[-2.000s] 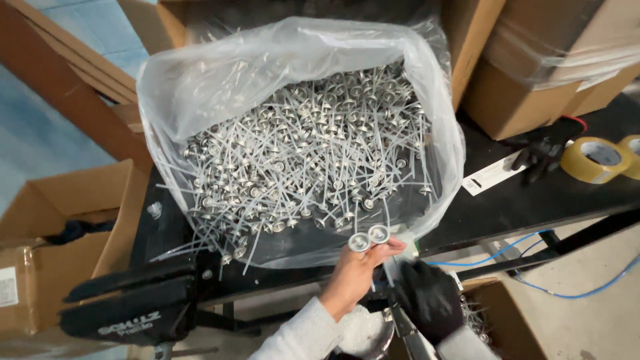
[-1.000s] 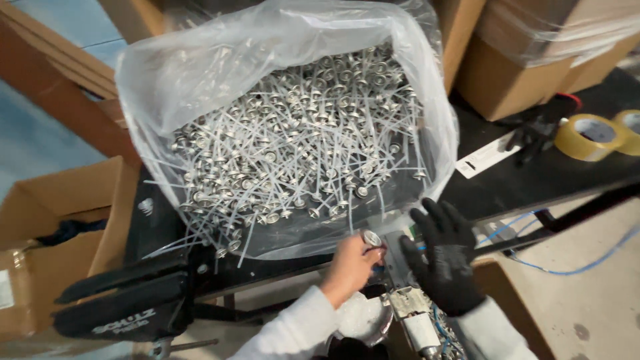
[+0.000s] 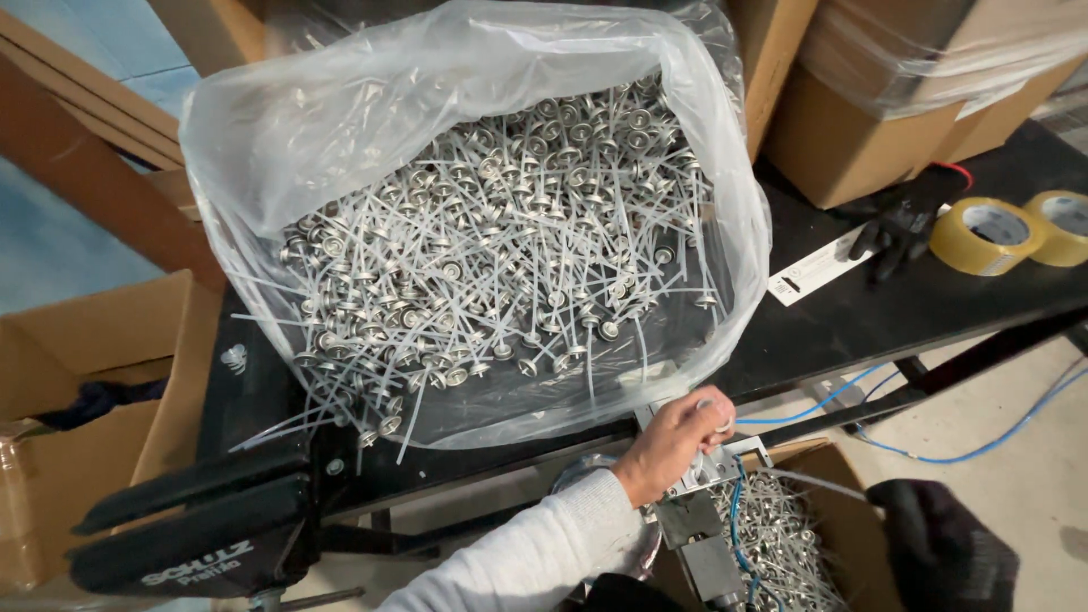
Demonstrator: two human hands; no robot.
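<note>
Bare, my left hand [image 3: 680,438] pinches a round metal valve cup at a small metal fixture with blue air tubes [image 3: 710,476], just off the table's front edge. My right hand [image 3: 943,540], in a black glove, is at the lower right, its fingers closed on the end of a thin white plastic tube [image 3: 816,484]. Whether that tube has a valve on it I cannot tell. A clear plastic bag [image 3: 731,212] lies spread on the table, full of metal aerosol valves with dip tubes [image 3: 510,229]. More such valves [image 3: 778,535] fill a cardboard box below the fixture.
On the black table [image 3: 858,331] lie a black glove [image 3: 905,221], a white card [image 3: 820,268] and rolls of tape [image 3: 986,236]. Wrapped cartons [image 3: 858,144] stand behind. A black clamp stand [image 3: 204,527] juts out at front left, beside an open carton [image 3: 102,340]. Blue hoses [image 3: 943,459] run at right.
My right hand has moved from beside the fixture to the lower right, over the box's side. My left hand, which held two valve cups at first, stays near the fixture.
</note>
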